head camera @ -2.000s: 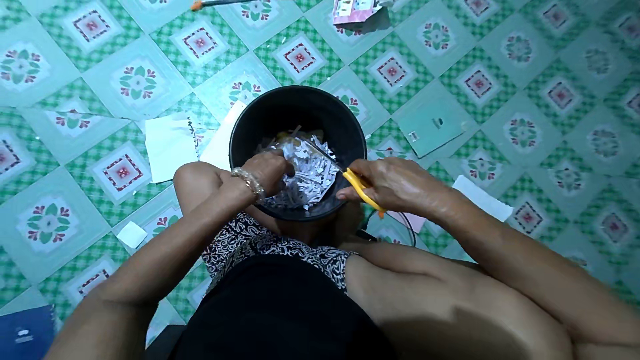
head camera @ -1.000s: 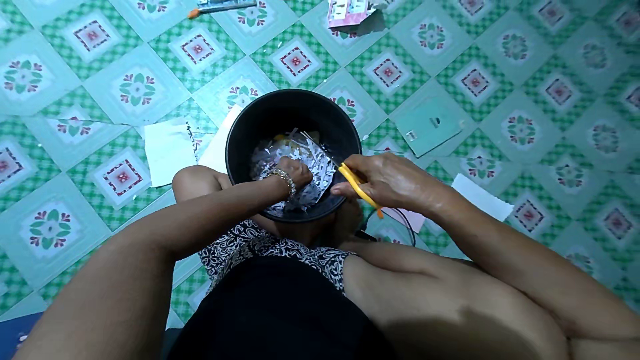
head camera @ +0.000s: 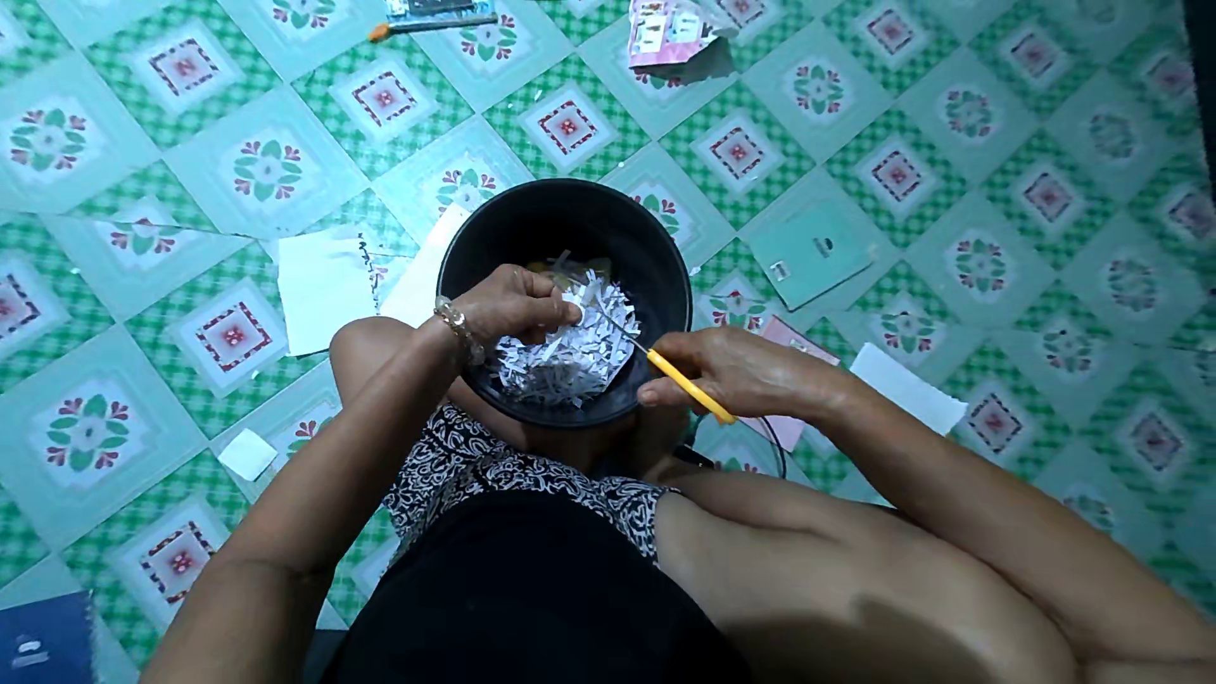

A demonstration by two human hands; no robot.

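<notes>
A black round bucket (head camera: pixel 673 275) stands between my legs, with a heap of white paper shreds (head camera: pixel 560 366) inside. Over the shreds, my left hand (head camera: pixel 522 304) has its thumb and fingers pinched on a small bit of white paper, largely hidden by the fingers; a beaded bracelet circles that wrist. My right hand (head camera: pixel 727 370) grips yellow-handled scissors (head camera: pixel 689 385) at the bucket's right rim. Their thin metal blades point up and left, across the shreds toward my left fingertips. Something yellowish lies deeper in the bucket, behind the shreds.
On the patterned green floor lie white paper sheets (head camera: pixel 318 294) left of the bucket, a green booklet (head camera: pixel 807 252) and a torn white piece (head camera: pixel 907 388) at right. A brush-like tool (head camera: pixel 432 25) and a pink printed packet (head camera: pixel 670 33) lie farther out. A blue notebook (head camera: pixel 46 641) is at lower left.
My left hand was down in the shreds one second ago; it is now raised above them, by the scissor tips. My right hand has stayed at the bucket's right rim with the scissors.
</notes>
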